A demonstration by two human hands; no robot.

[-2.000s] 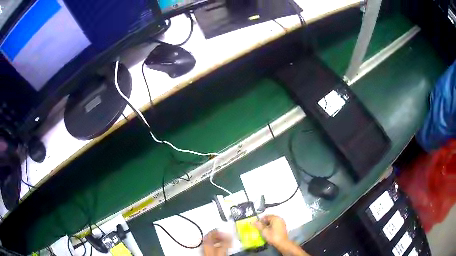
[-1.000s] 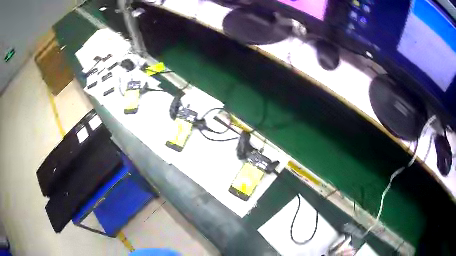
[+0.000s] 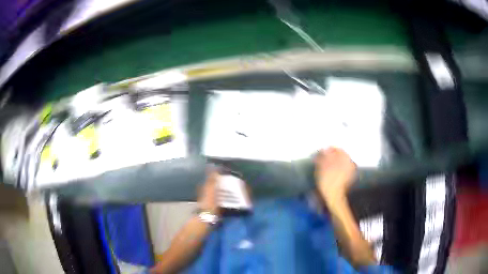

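Observation:
The frame is blurred by motion. My left hand [image 3: 210,188] holds a dark smartphone [image 3: 233,196] with a white label facing up, in front of my body at the bench's front edge. My right hand [image 3: 336,170] is over the front edge of the white paper sheets [image 3: 267,120]; its fingers are blurred, and I cannot tell whether it holds anything.
Several phones with yellow-green screens [image 3: 162,123] lie on white paper at the left. A long black tray [image 3: 448,115] lies across the bench at the right. Below the bench are black trays [image 3: 395,214] with white labels at right, and a blue crate [image 3: 127,230] at left.
The view has swung back from the left end of the bench to the middle. Both hands now show, and a labelled phone is in my left hand. Blue clothing shows at the bottom.

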